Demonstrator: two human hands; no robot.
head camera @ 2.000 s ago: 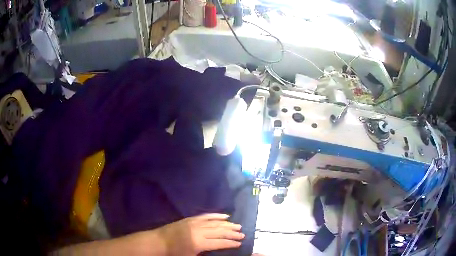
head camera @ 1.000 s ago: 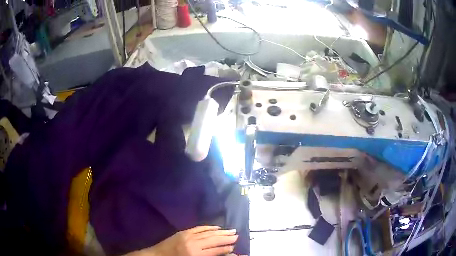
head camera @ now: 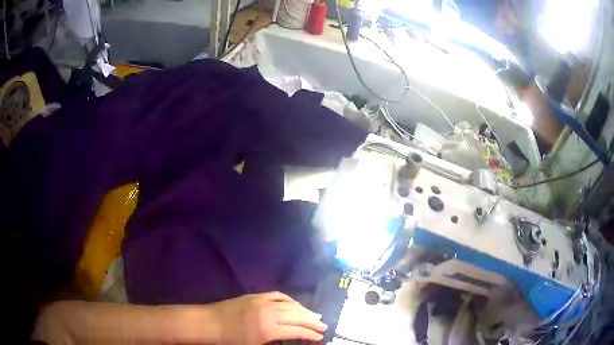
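Observation:
A large dark purple garment [head camera: 195, 128] lies heaped on the table left of the white and blue sewing machine [head camera: 471, 215]. Its blacker folded strip [head camera: 330, 300] runs down from the presser foot area [head camera: 384, 279], which is partly lost in glare from the bright lamp [head camera: 357, 209]. My left hand [head camera: 283, 319] lies flat, palm down, on the cloth just below the needle area, fingers extended, fingertips at the dark strip. No grip on the cloth shows. My right hand is not in view.
Dark scraps [head camera: 441, 300] lie under the machine arm. Behind is a white trough [head camera: 431, 111] with scraps and cords. A red thread cone [head camera: 315, 18] stands at the back. A yellow item [head camera: 108, 232] shows under the garment. White cords hang at the machine's right end.
The view has tilted, with the machine now lower and further right. The scissors have left the picture. The lamp glare looks larger. My left hand stays flat on the cloth by the strip.

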